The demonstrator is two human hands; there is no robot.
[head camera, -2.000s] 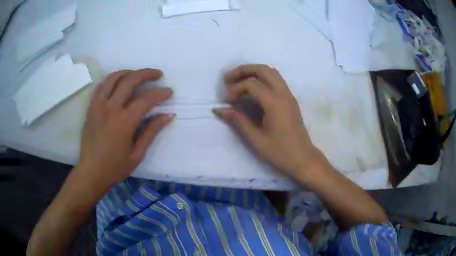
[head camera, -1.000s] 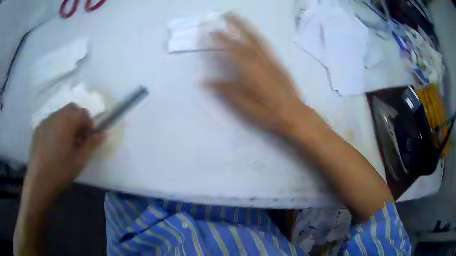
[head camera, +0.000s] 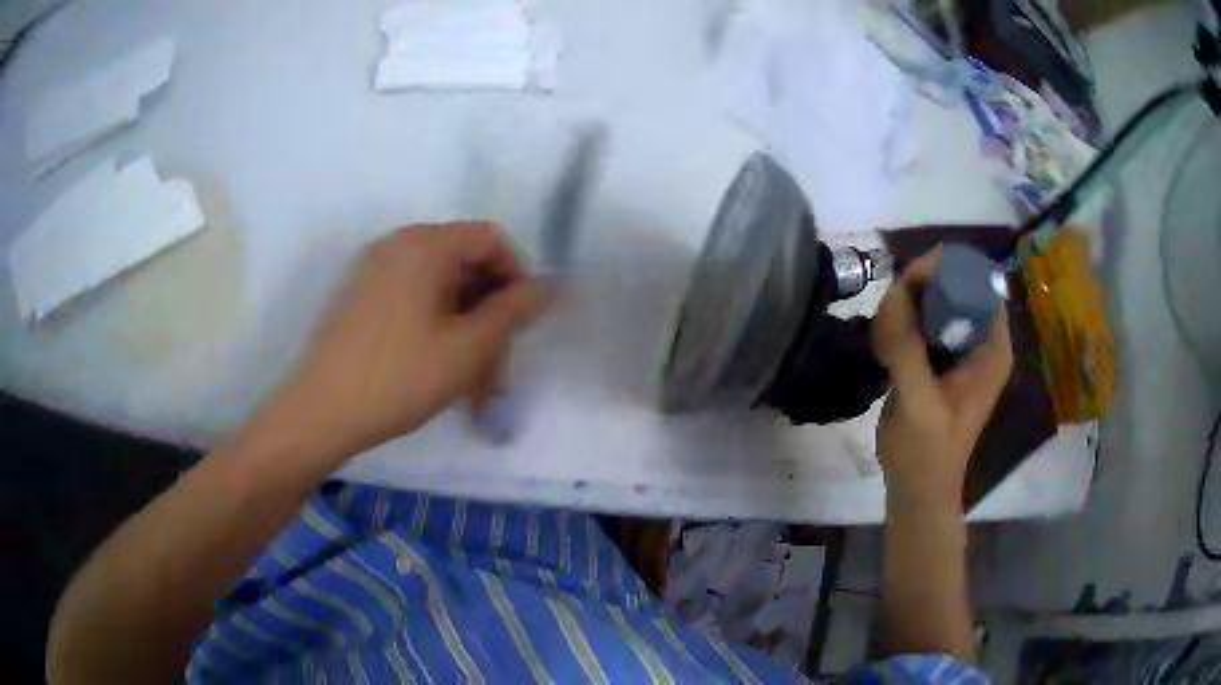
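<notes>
My left hand is over the middle of the table, blurred, closed on one end of a narrow grey metal strip that points up and away. My right hand grips the handle of the iron. The iron is tipped on its side off the table surface, its grey soleplate facing left toward the strip. A small white folded stack lies at the far centre. Two white stacks of cut pieces lie at the left. No cloth piece can be made out under the strip.
The dark iron rest lies at the right beside a yellow-orange bundle. Larger white sheets and tangled trimmings lie at the upper right. A black cable runs from the iron to the upper right.
My right hand has left the far centre stack and lifted the iron off its rest, bringing it left. My left hand has moved from the left stacks to the middle with the strip.
</notes>
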